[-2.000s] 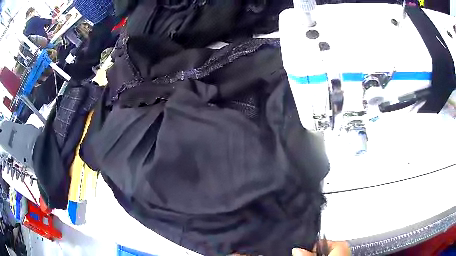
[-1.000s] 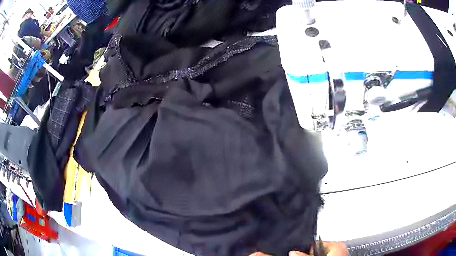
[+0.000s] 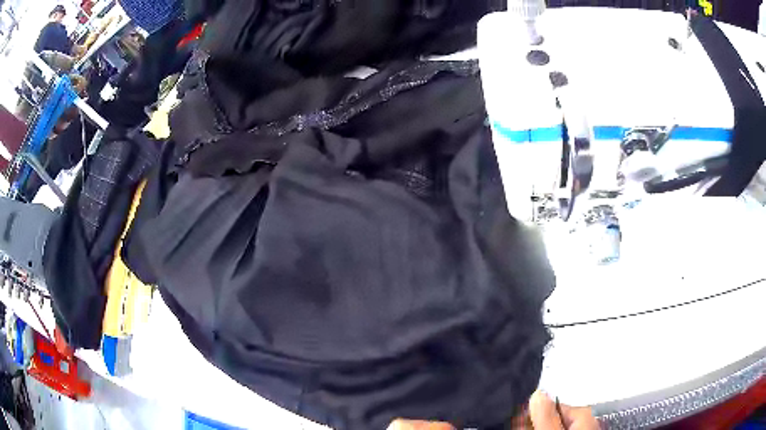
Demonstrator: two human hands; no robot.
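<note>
The black garment piece [image 3: 361, 269] lies spread left of the sewing machine's needle area, its right edge running down the white bed. A fuzzy overlocked seam [image 3: 311, 122] crosses its upper part. My right hand [image 3: 558, 413] is at the bottom edge of the picture, partly cut off, at the cloth's lower right corner. A thin dark tool, apparently thread snips [image 3: 561, 411], shows between its fingers. My left hand [image 3: 420, 425] is at the bottom edge, mostly cut off, only fingers showing against the cloth; its grip is hidden.
The white sewing machine head [image 3: 613, 76] with a blue stripe stands at the right. A heap of black garments [image 3: 336, 34] lies behind. Dark checked cloth [image 3: 105, 189] hangs at left beside a yellow strip [image 3: 122, 294]. A red object [image 3: 55, 369] is lower left. A person [image 3: 55, 35] is far left.
My left hand's fingers have come further into view at the bottom edge. My right hand shows slightly higher, and the tool in it shows less clearly. The garment lies nearly the same.
</note>
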